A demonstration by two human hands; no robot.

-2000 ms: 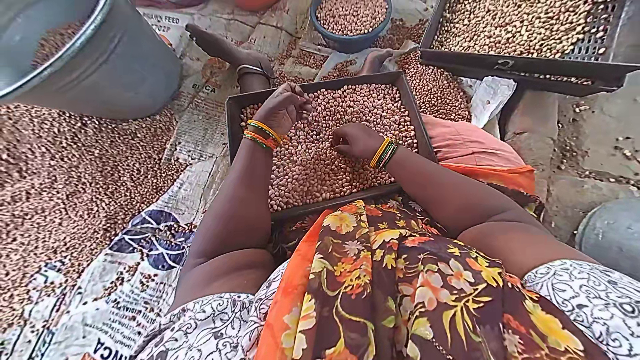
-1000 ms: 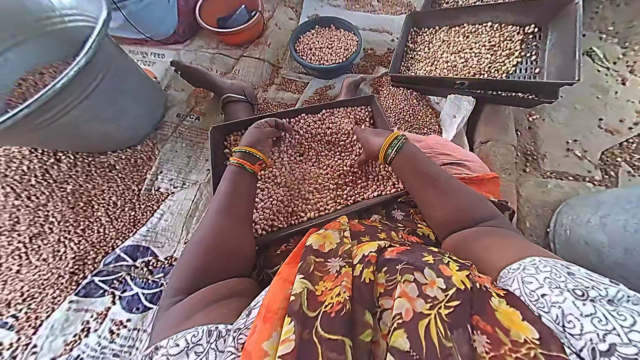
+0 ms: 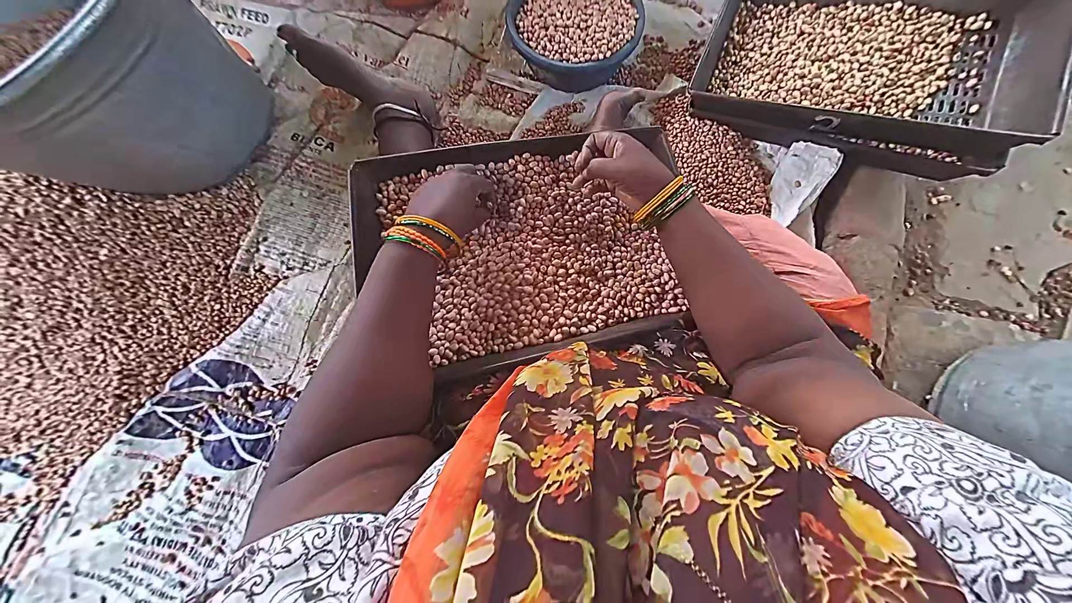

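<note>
A dark rectangular tray (image 3: 363, 218) rests at my lap, tilted slightly in view, with a layer of reddish-brown nuts or seeds (image 3: 553, 268) across it. My left hand (image 3: 454, 199) is low over the upper left part of the layer, fingers curled down at the nuts; whether it holds any is hidden. Near the tray's far right corner, my right hand (image 3: 618, 167) is raised a little above the nuts, thumb and fingertips bent together. Anything between those fingertips is too small to tell. Bangles circle both wrists.
A large metal bucket (image 3: 167, 100) stands at the upper left, beside a wide heap of nuts (image 3: 109, 310). Beyond the tray are a blue bowl (image 3: 576, 77) of nuts and a perforated dark crate (image 3: 1026, 75) with paler nuts. A grey metal vessel (image 3: 1009, 402) is at the right edge.
Compared with one second ago, my right hand has moved to the tray's far edge, its fingers more curled. Two seconds ago it was over the middle of the nuts. The view has shifted.
</note>
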